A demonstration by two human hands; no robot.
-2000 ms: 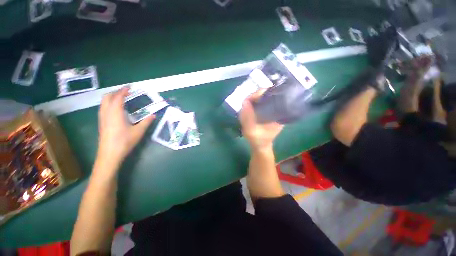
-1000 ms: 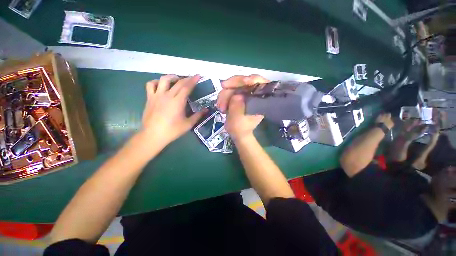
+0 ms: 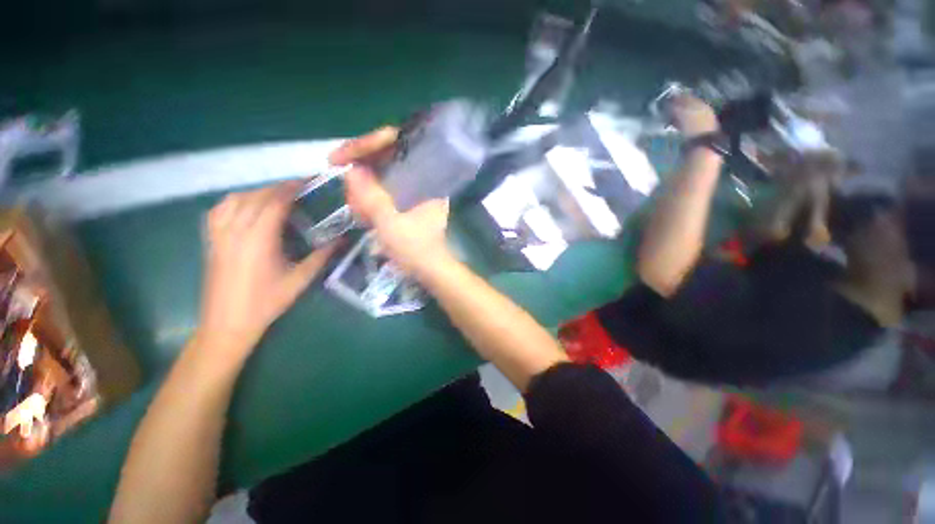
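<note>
The view is blurred. My left hand [image 3: 251, 256] grips a pale housing frame [image 3: 330, 220] by its left side, a little above the green bench. My right hand [image 3: 400, 215] is closed around the thick grey electric screwdriver [image 3: 441, 154], its front end pointing left at the frame. The driver tip and any screw are hidden by my fingers. More pale housing frames [image 3: 374, 287] lie overlapping on the bench just below and right of the held one.
An open cardboard box [image 3: 72, 317] of copper-coloured parts stands at left. A boxy pale and grey machine [image 3: 569, 189] stands right of my hands. Another frame [image 3: 41, 148] lies at upper left. A person in dark clothing [image 3: 759, 307] works at right. Red stools [image 3: 759, 428] stand below.
The camera view has shifted. The left hand still holds a frame, and the right hand still holds the screwdriver, which now tilts up to the right.
</note>
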